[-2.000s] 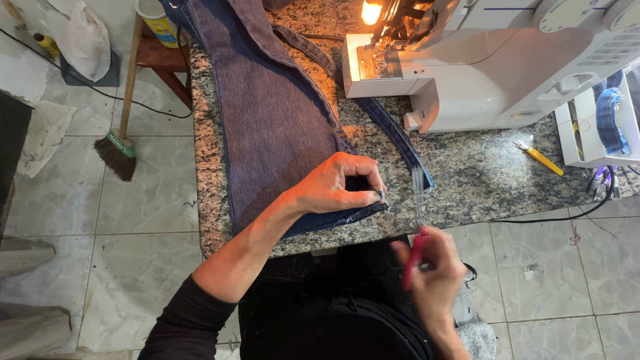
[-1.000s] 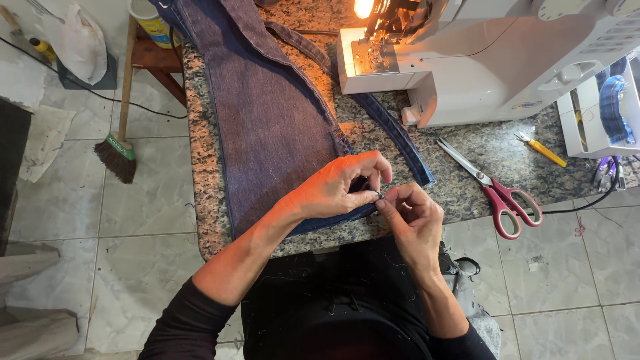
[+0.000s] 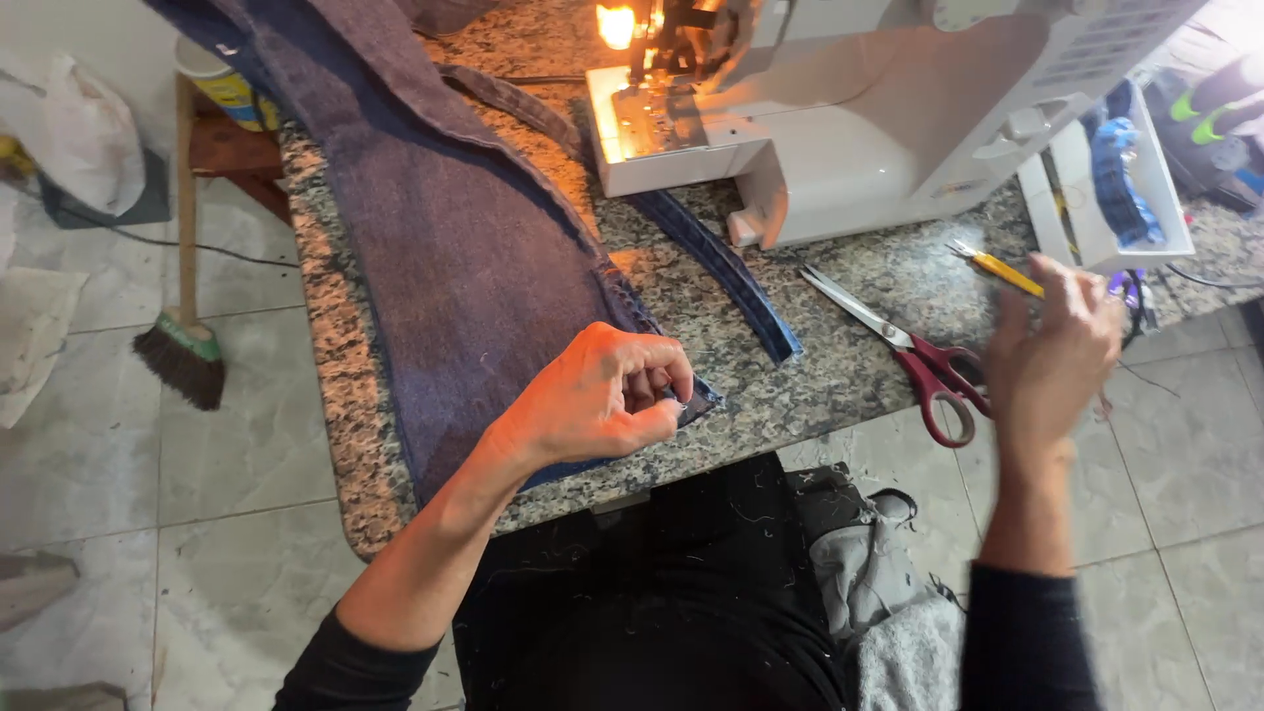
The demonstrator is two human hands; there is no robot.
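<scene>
Denim fabric [image 3: 454,267], wrong side up, lies along the left of the granite table. My left hand [image 3: 617,395] is over its lower right corner, with thumb and forefinger pinched; a small whitish bit shows at the fingertips, and whether they also grip the cloth is hidden. My right hand [image 3: 1057,346], blurred, is raised at the right, just below a yellow-handled tool with a metal tip [image 3: 1002,272]. It appears to hold nothing. Scissors with dark red handles [image 3: 913,346] lie between the hands, blades pointing up and left. A narrow denim strip [image 3: 726,276] runs out from under the sewing machine.
A white sewing machine [image 3: 849,148] with its lamp lit stands at the back. Right of it is a white tray [image 3: 1175,222] holding a blue denim piece. The granite table's front edge [image 3: 820,434] runs before my body. A broom [image 3: 188,336] stands at the left.
The scissors, in my right hand two seconds ago, were laid on the table. My right hand then met my left at the cloth's corner and has since moved away to the right.
</scene>
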